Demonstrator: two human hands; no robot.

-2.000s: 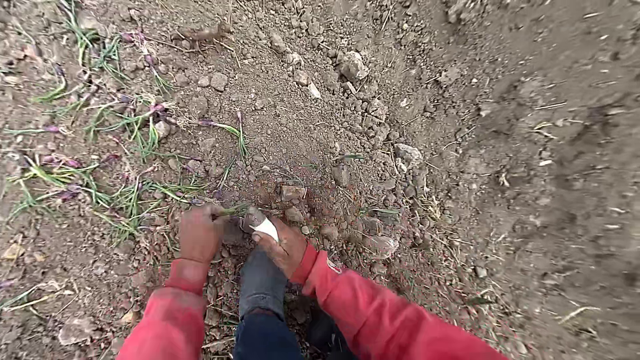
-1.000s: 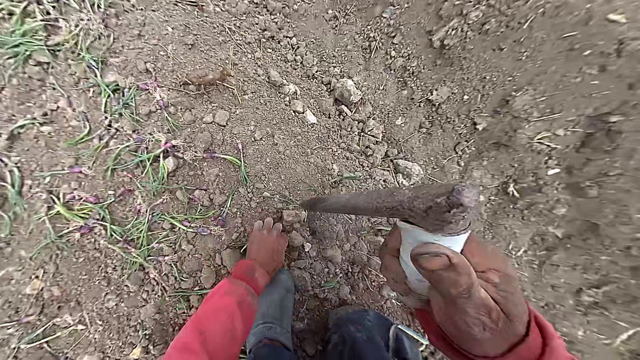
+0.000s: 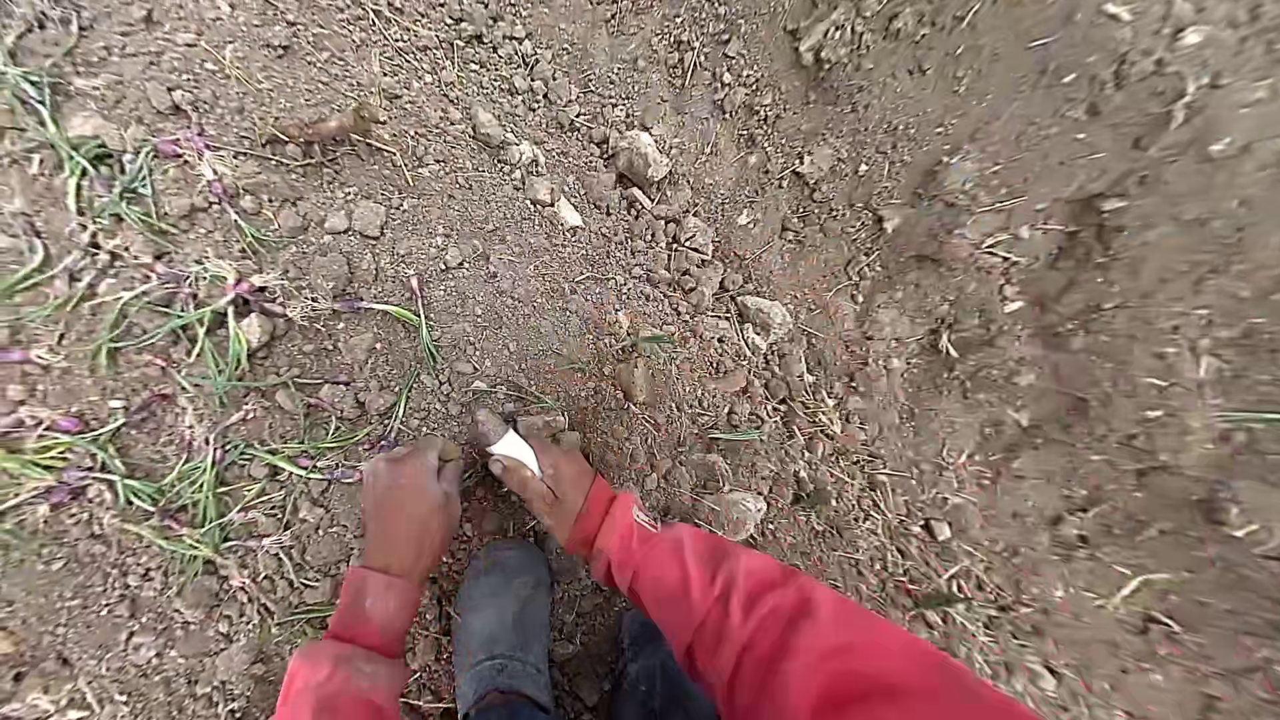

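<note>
My right hand (image 3: pixel 552 480) is low in the middle, closed around a dirt-covered tool handle (image 3: pixel 489 427) with a white wrapping (image 3: pixel 515 452); the rest of the tool is hidden under the hand and against the soil. Just left of it my left hand (image 3: pixel 412 505) is at the ground with its fingers curled; whether it holds anything cannot be told. Onion seedlings (image 3: pixel 205 480) with purple bulbs and green leaves lie scattered left of my left hand. One more seedling (image 3: pixel 390 310) lies above the hands.
Loose, cloddy soil (image 3: pixel 560 270) surrounds the hands. Stones lie ahead, among them a large one (image 3: pixel 641 158), another (image 3: pixel 766 316) and a pale one (image 3: pixel 738 512) right of my hands. A piece of root or wood (image 3: pixel 325 128) lies upper left. My boot (image 3: pixel 503 620) stands just below my hands.
The right hand, raised at the right with the tool a second ago, has come down and left to the soil beside the left hand. The left hand's fingers were spread on the ground and are now curled.
</note>
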